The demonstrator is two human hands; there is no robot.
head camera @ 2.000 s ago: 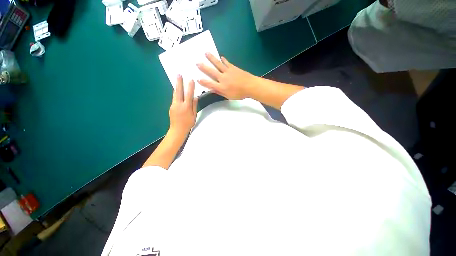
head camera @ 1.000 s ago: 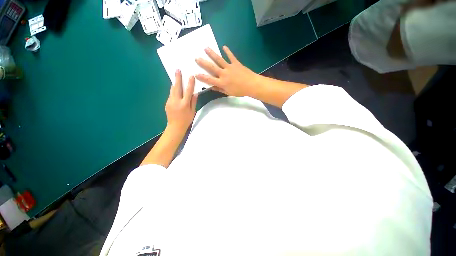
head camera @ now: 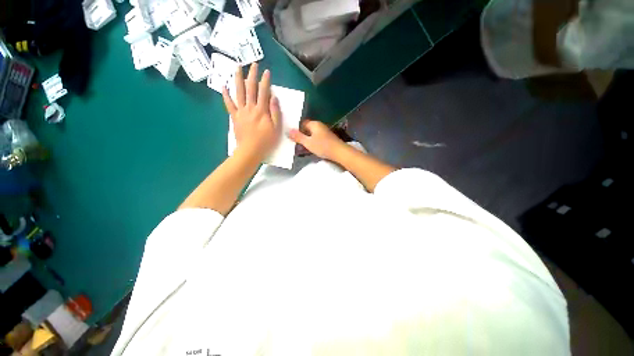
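A closed white carton [head camera: 290, 104] lies at the bench's near edge in front of me. My left hand [head camera: 255, 115] lies flat on its top with the fingers spread. My right hand [head camera: 318, 139] is at the carton's right side near its lower corner, the thumb on the edge and the other fingers partly hidden. Whether it grips the carton cannot be told. The carton's underside is hidden.
Small white printed pieces [head camera: 189, 35] lie heaped beyond the carton on the green bench [head camera: 139, 181]. An open carton [head camera: 316, 73] with pale contents is at the upper right. A device [head camera: 15, 87] and a red object [head camera: 80, 306] are at left. Another person's sleeve [head camera: 514, 42] is at upper right.
My left hand has moved up onto the carton's top. My right hand has slid off the top to its right side. The carton has turned. An open carton's inside now shows at upper right.
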